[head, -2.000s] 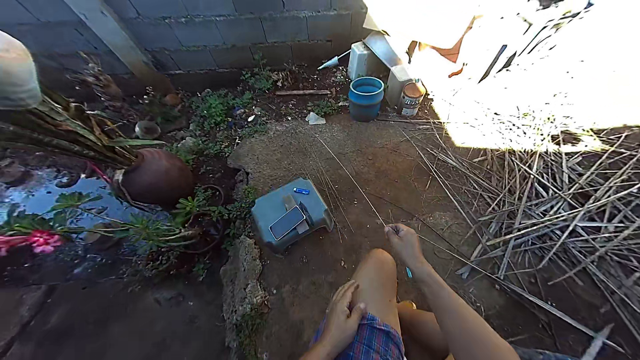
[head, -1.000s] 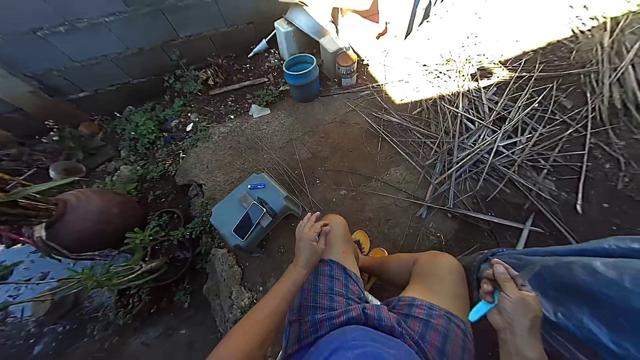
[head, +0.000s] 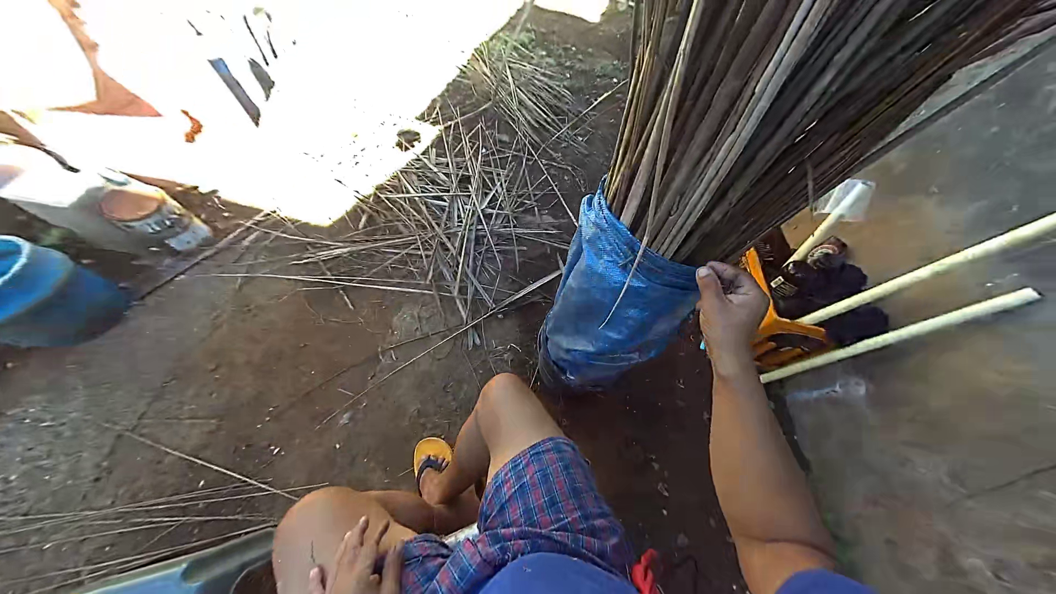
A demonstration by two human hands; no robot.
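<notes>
My right hand [head: 729,309] pinches the rim of a blue woven sack [head: 615,289], to the right of my knees. Long dry sticks or palm midribs [head: 742,124] stand in a thick bundle in the sack and fan out above it. A bit of light blue shows beside the right hand's palm; most of that object is hidden. My left hand [head: 359,561] rests on my bare left thigh, fingers apart, and nothing shows in it.
Loose dry sticks [head: 474,210] lie heaped on the soil left of the sack. An orange plastic tool [head: 771,318] and pale poles [head: 916,330] are at the right. A blue bucket [head: 58,297] and a paint can [head: 153,216] stand at the left. A grey-blue surface [head: 198,569] shows at bottom left.
The view has swung far to the right. My right hand, earlier holding a long thin stick and then a light blue object, has moved to the sack's rim. The left hand stays by my leg.
</notes>
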